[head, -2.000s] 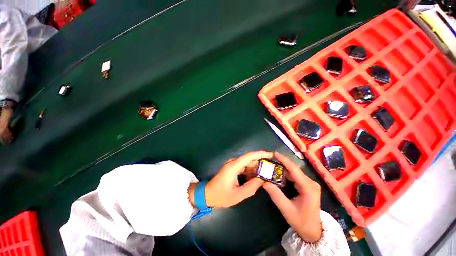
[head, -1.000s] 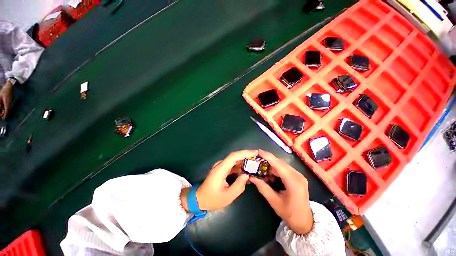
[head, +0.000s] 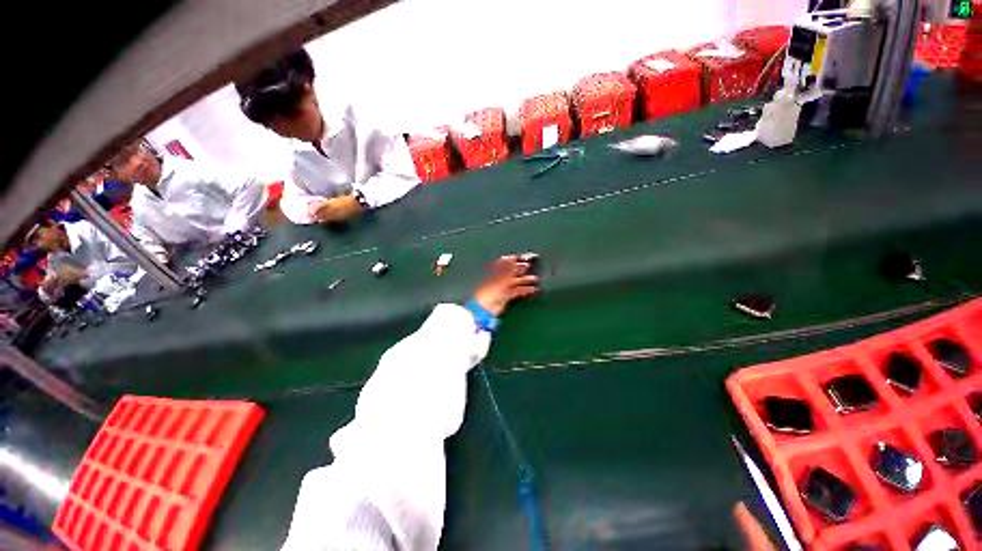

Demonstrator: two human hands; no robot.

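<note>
My left hand [head: 506, 284], with a blue wrist strap [head: 481, 314], is stretched out over the green conveyor belt. Its fingers are closed around a small display module [head: 524, 258], which shows at the fingertips and is partly covered by them. Whether the module rests on the belt is hard to tell. My right hand [head: 756, 530] is cut off by the bottom edge; only a blurred finger part shows, left of the white pen-like tool [head: 767, 493]. The orange-red tray [head: 754, 379] at right holds several dark square modules in its pockets.
More parts lie on the belt: a white-faced one [head: 443, 262], a small one [head: 379, 268] and dark modules [head: 754, 306] at right. Another red tray [head: 162, 463], its pockets empty, is at lower left. Workers in white sit beyond the belt; red bins [head: 603, 102] line the back.
The view has swung up and left. The two hands, which held a module together, are apart: the left has reached out over the belt, the right is almost out of the picture.
</note>
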